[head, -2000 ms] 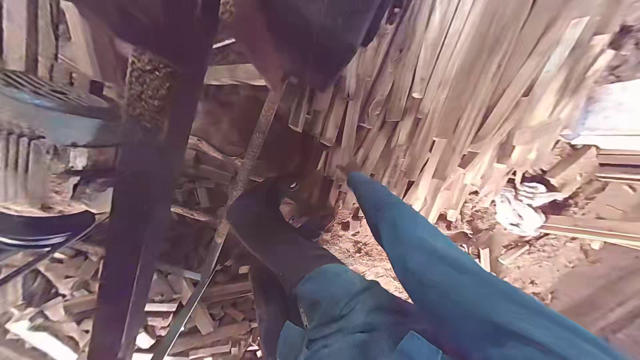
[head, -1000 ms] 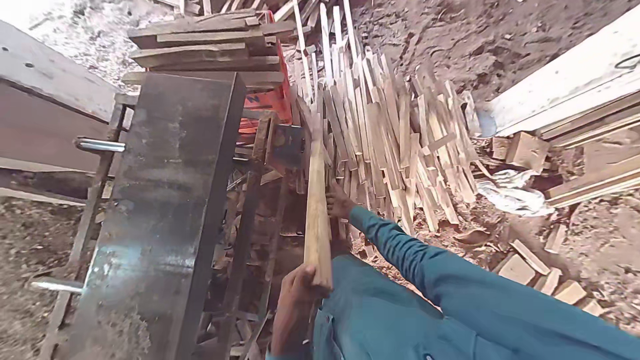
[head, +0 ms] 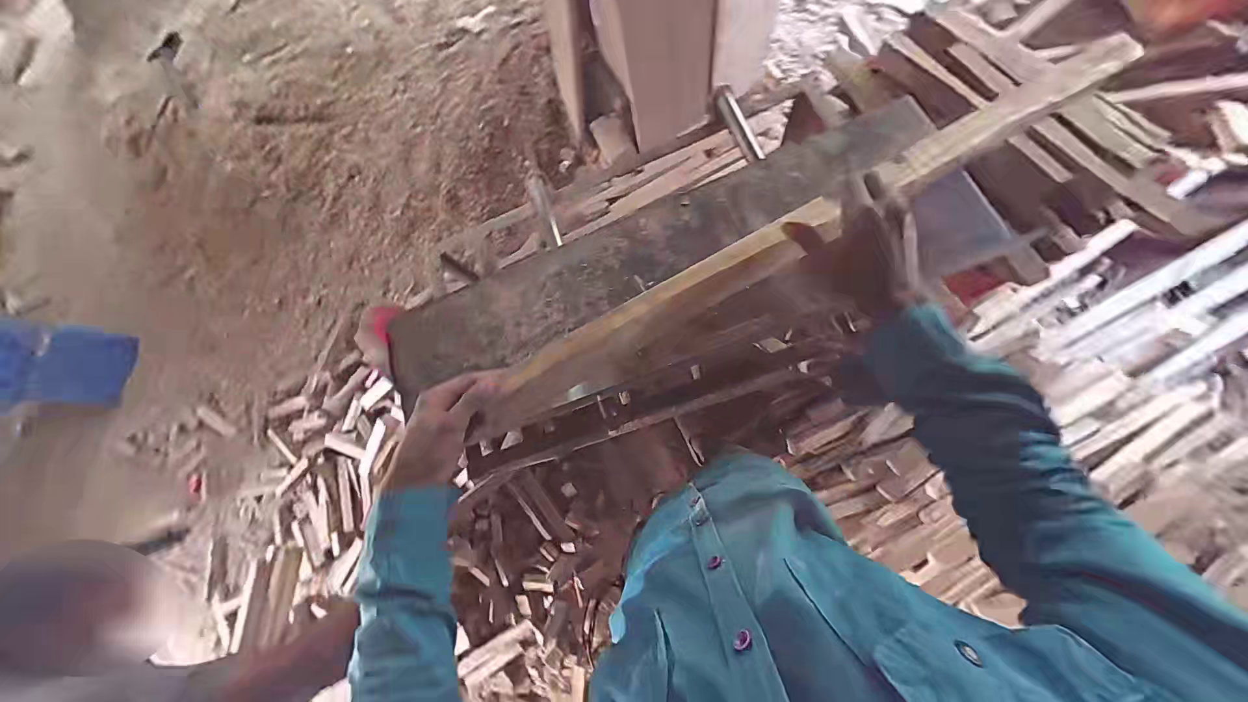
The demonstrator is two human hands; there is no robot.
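Observation:
A long wooden board (head: 673,292) lies slantwise along the near side of a dark metal machine table (head: 585,283). Its near-left end is gripped by my left hand (head: 439,429). Further along, my right hand (head: 858,249) holds the same board, with the fingers spread over it and partly blurred. Beyond that hand the board runs on toward the upper right. Metal pins (head: 738,124) stick out at the far side of the table.
Cut wood offcuts (head: 341,468) are heaped below the table at left, and long strips (head: 1150,409) are piled at right. Another person (head: 88,614) is at the lower left, blurred. A blue object (head: 83,366) lies on the ground at left. Tall timbers (head: 658,68) stand beyond the table.
The view has turned strongly. My right hand, which was low beside the strip pile one second ago, is now on the board. The board now lies along the metal table.

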